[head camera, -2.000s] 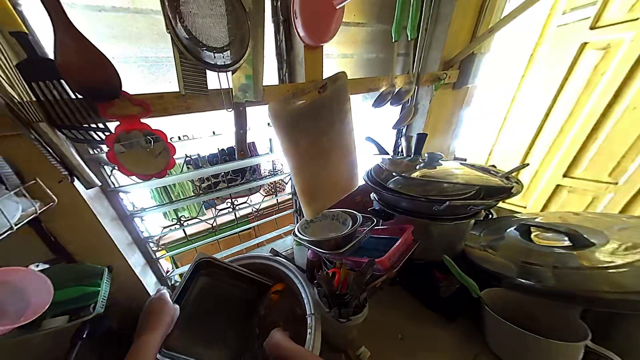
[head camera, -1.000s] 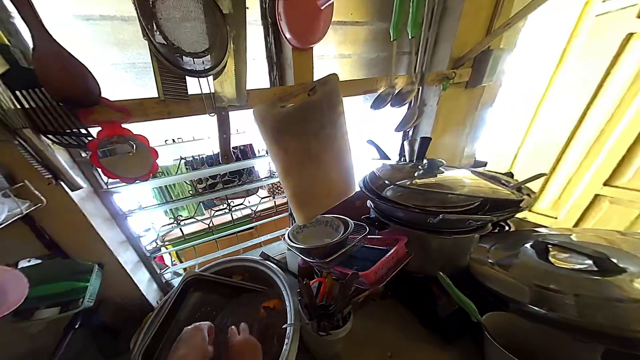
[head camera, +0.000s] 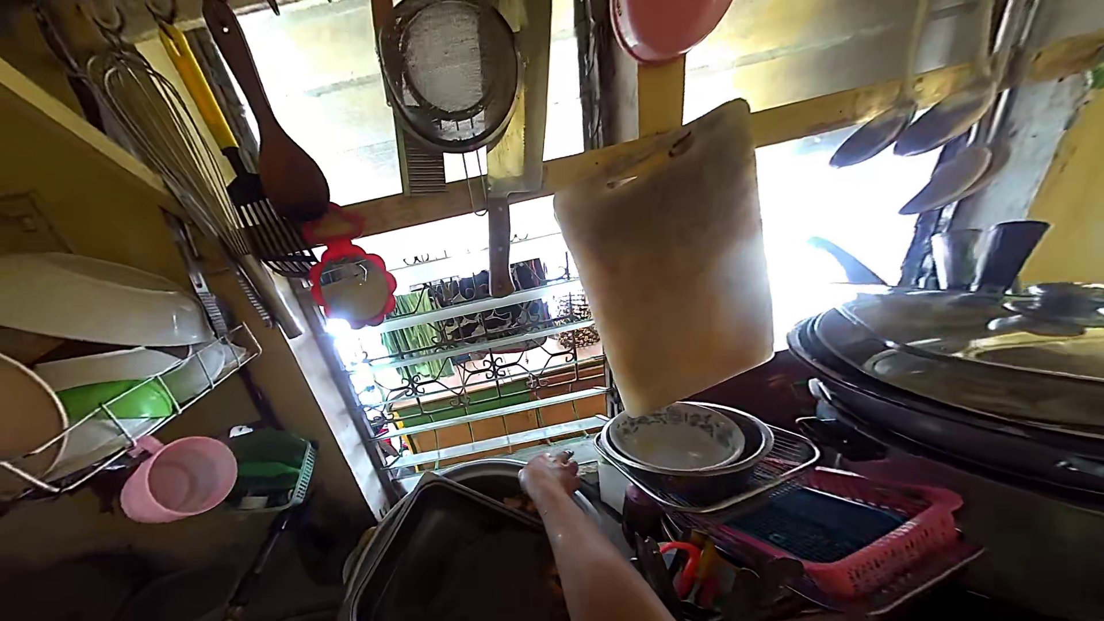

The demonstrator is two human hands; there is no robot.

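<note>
My right hand [head camera: 550, 474] reaches over the far rim of a large round metal basin [head camera: 492, 468], its fingers curled; whether it holds something small I cannot tell. A dark rectangular baking pan [head camera: 457, 543] rests tilted in the basin, to the left of my forearm. My left hand is out of view. Just right of my hand, a patterned bowl [head camera: 677, 438] sits in a metal bowl on a wire rack [head camera: 798, 457]. Above them hangs a worn cutting board [head camera: 677, 267].
A pink plastic basket [head camera: 897, 552] and a holder with utensils [head camera: 690, 565] stand at the right, near a large lidded pan [head camera: 940, 371]. On the left are a pink mug [head camera: 179, 479], a green basket [head camera: 276, 470] and a dish rack [head camera: 172, 397]. A knife [head camera: 500, 246] hangs ahead by the louvered window [head camera: 492, 362].
One second ago both hands were low in the pan; now one arm reaches to the basin's far rim and the other hand has left view. The view has shifted.
</note>
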